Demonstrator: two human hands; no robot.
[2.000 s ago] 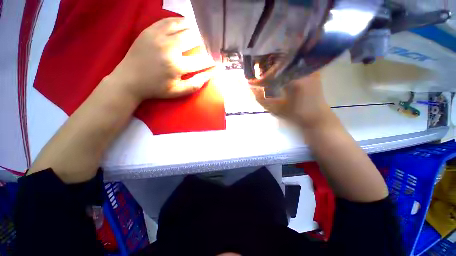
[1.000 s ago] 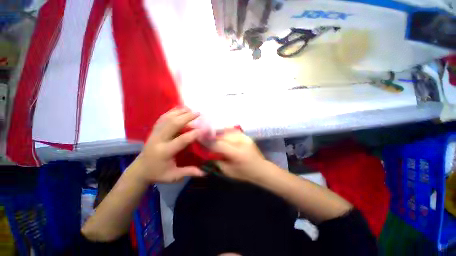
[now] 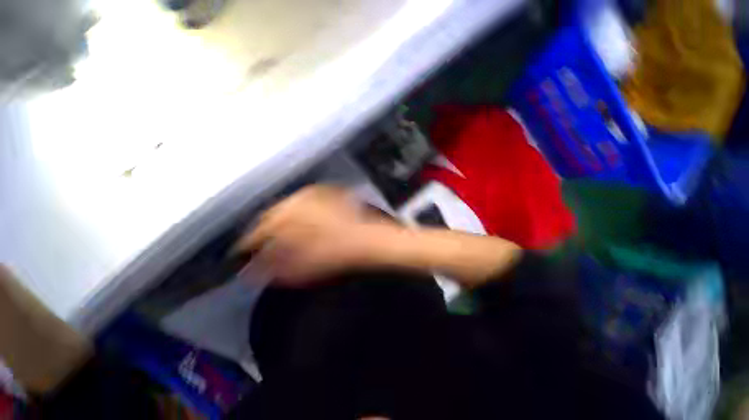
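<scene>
The picture is tilted and blurred. My right hand (image 3: 304, 234) is over my lap, just below the table's front edge. Its fingers point left, and blur hides whether it holds anything. My left forearm shows at the lower left edge, and the left hand itself is cut off by the picture's edge. The white machine table (image 3: 205, 107) fills the upper left under strong lamp glare. A blurred grey part of the sewing machine (image 3: 41, 41) is at the top left corner. No red panel shows on the visible part of the table.
A red cloth heap (image 3: 501, 176) lies below the table, right of my lap. A blue crate (image 3: 575, 107) is at the upper right, with mustard-yellow cloth (image 3: 690, 66) in it. Whitish translucent material (image 3: 690, 353) is at the lower right. Another blue crate (image 3: 193, 373) is at the lower left.
The view has swung to the right and tilted. My hands, together on the red cloth at the table edge one second ago, are apart. That cloth is out of view.
</scene>
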